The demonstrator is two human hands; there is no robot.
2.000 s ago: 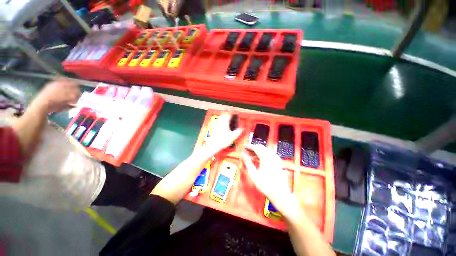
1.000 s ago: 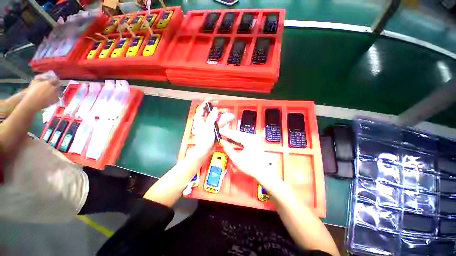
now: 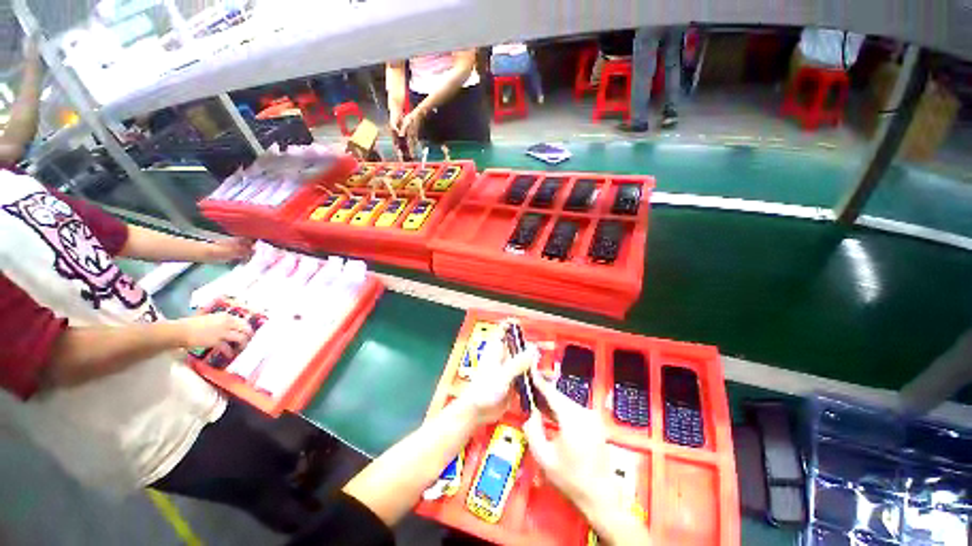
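Note:
My left hand (image 3: 499, 382) holds a dark phone (image 3: 516, 343), seen nearly edge-on, above the red tray (image 3: 687, 485). My right hand (image 3: 573, 446) is beside it, its fingers on a thin dark piece (image 3: 540, 399), likely a black cover, close against the phone. My hands partly hide both. The tray's back row holds three black keypad phones (image 3: 631, 389) face up at the right and a yellow phone body (image 3: 482, 347) at the far left. In the front row, yellow bodies with blue rectangles (image 3: 497, 471) lie at the left; another is partly under my right forearm.
Black covers (image 3: 781, 467) and a clear blister tray (image 3: 890, 469) lie right of the red tray. Stacked red trays (image 3: 533, 279) with black and yellow phones stand behind. A neighbour works at the left over a red tray (image 3: 333, 354) with whitish sleeves. Another person stands across the bench.
The view has tilted up, showing the people and stools beyond. My hands have brought the dark pieces closer together. The neighbour's hand has moved onto the left tray.

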